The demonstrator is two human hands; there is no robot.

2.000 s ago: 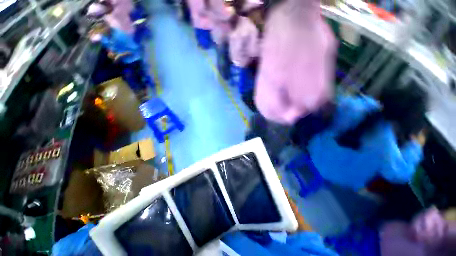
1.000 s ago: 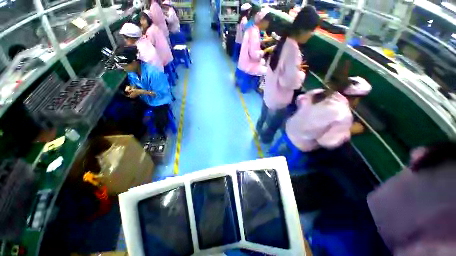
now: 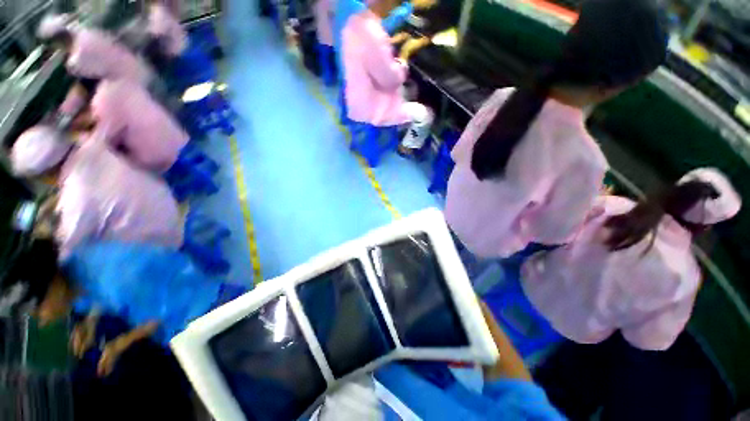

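A white screen tray (image 3: 289, 288) with three dark glossy panels is held in front of me at the bottom centre, tilted with its right end higher. Reflections show on the panels. My right hand (image 3: 500, 349) is at the tray's right edge, partly hidden behind it, below it a blue sleeve. I cannot see my left hand; the tray's left lower corner runs out of the picture. A pale, blurred thing (image 3: 354, 401) shows at the tray's lower edge; I cannot tell what it is.
A blue floor aisle (image 3: 288, 156) with yellow lines runs ahead. People in pink smocks and one in blue sit or bend at the left. On the right a person with a long ponytail (image 3: 534, 173) stands close, beside another in a pink cap (image 3: 625, 271). Blue stools (image 3: 206, 238) line the aisle.
The view has moved forward along the aisle and tilted. The carton at the left has left the picture, and the workers on both sides look closer. The tray is still held, now more slanted.
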